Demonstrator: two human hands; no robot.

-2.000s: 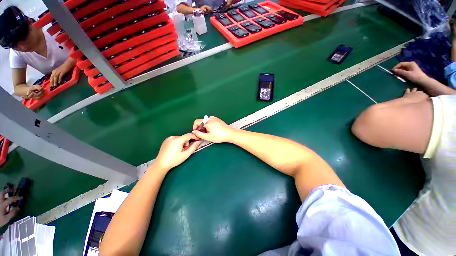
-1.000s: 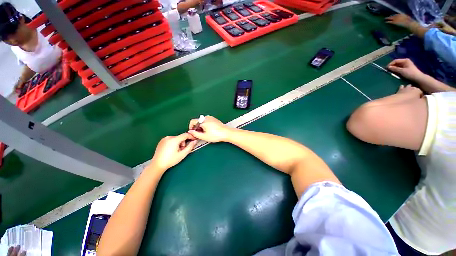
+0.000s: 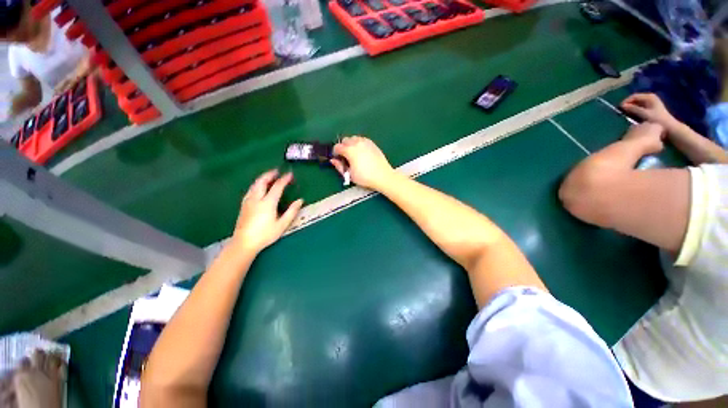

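A dark keypad phone (image 3: 310, 152) lies crosswise on the green conveyor, its pale-patched end to the left. My right hand (image 3: 361, 162) has its fingers on the phone's right end, with a small white band or piece at one finger. Whether a small part is between those fingertips is hidden. My left hand (image 3: 263, 213) is open over the metal edge rail (image 3: 319, 209), below and left of the phone, not touching it.
Two more phones lie up the belt to the right, the nearer one (image 3: 494, 93) tilted. Red trays (image 3: 407, 22) stand across the belt. A grey post (image 3: 96, 215) rises at left. A dark phone (image 3: 142, 351) lies on white paper lower left. A neighbour's bent arm (image 3: 615, 171) is at right.
My hands have parted. The right reached forward to the phone, which has moved left and turned crosswise; the left opened. The other belt phones moved left.
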